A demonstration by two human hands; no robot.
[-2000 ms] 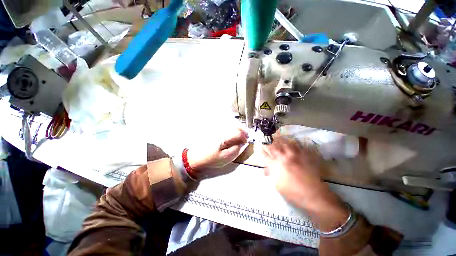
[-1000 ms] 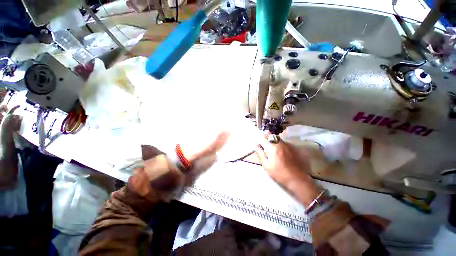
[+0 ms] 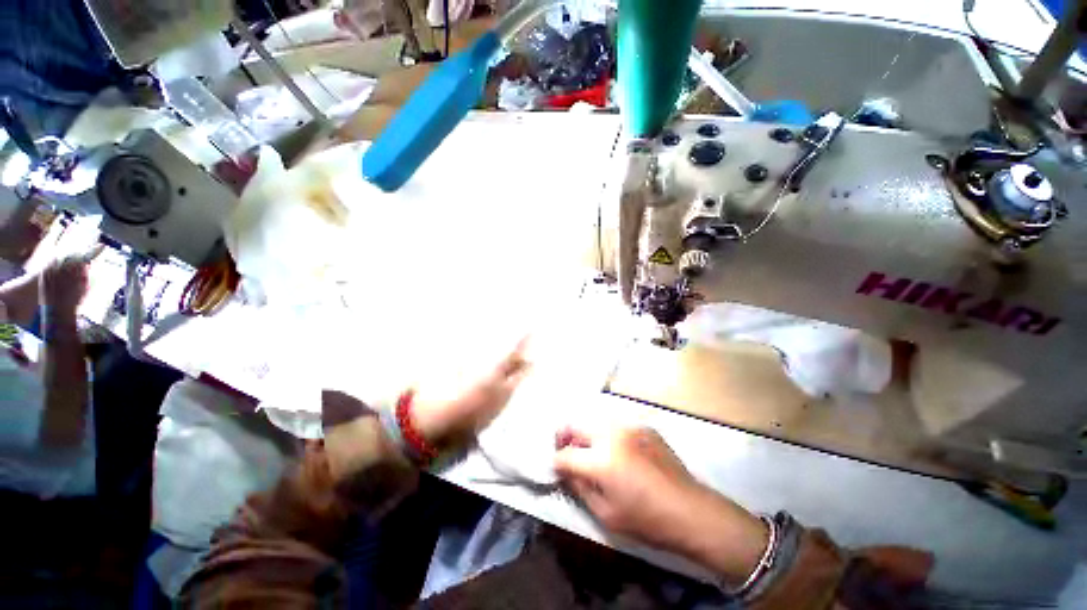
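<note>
A white cloth piece (image 3: pixel 521 431) lies between my hands at the front of the table, left of the needle; its outline is washed out by glare. My left hand (image 3: pixel 486 387), with a red bead bracelet, is at its left side. My right hand (image 3: pixel 620 474), with a metal bangle, pinches its right side near the table's front edge. The HIKARI machine (image 3: pixel 822 226) stands at right. Its presser foot and needle (image 3: pixel 663 312) are above and right of both hands, with no hand at them.
A blue paddle shape (image 3: pixel 427 113) and green cone (image 3: pixel 656 66) hang above the table. A yellowish-white cloth pile (image 3: pixel 298 226) lies at left beside another machine head (image 3: pixel 149 191). A neighbour's hands (image 3: pixel 57 274) show at far left. White cloth (image 3: pixel 834 355) lies under the machine arm.
My right hand has moved from the needle down and left to the table's front edge. My left hand stays left of the needle. The tan bed is now uncovered.
</note>
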